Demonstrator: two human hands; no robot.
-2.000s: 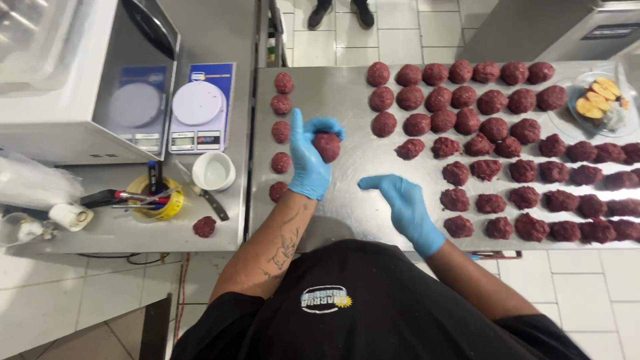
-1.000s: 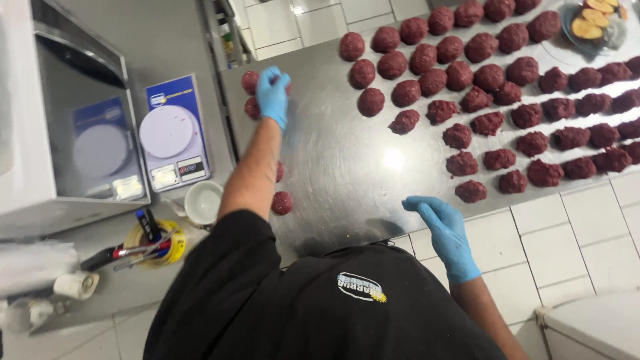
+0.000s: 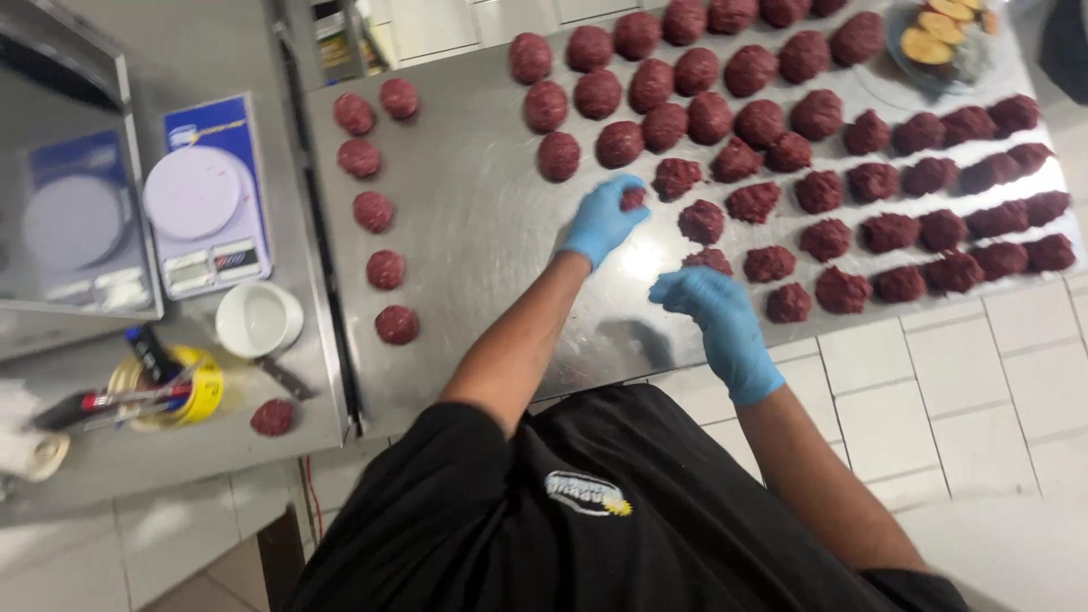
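Note:
My left hand, in a blue glove, has its thumb and fingers around a lump of ground meat, partly hidden. To its right, my right hand, also gloved, has slightly bent fingers close below a rough lump; whether they touch is not plain. Rough meat lumps lie in rows from there to the right. Smoother meat balls form rows above my hands. At the left end of the steel table sit several round balls, one beside the top of their column.
A plate with cut yellow pieces stands at the upper right. On the left counter are a kitchen scale, a white bowl, a knife, a yellow container with pens and a single meat lump.
The ball my left hand held two seconds ago now appears to lie at the table's left end. That hand has moved right, from the left column to the rough lumps. The view has tilted.

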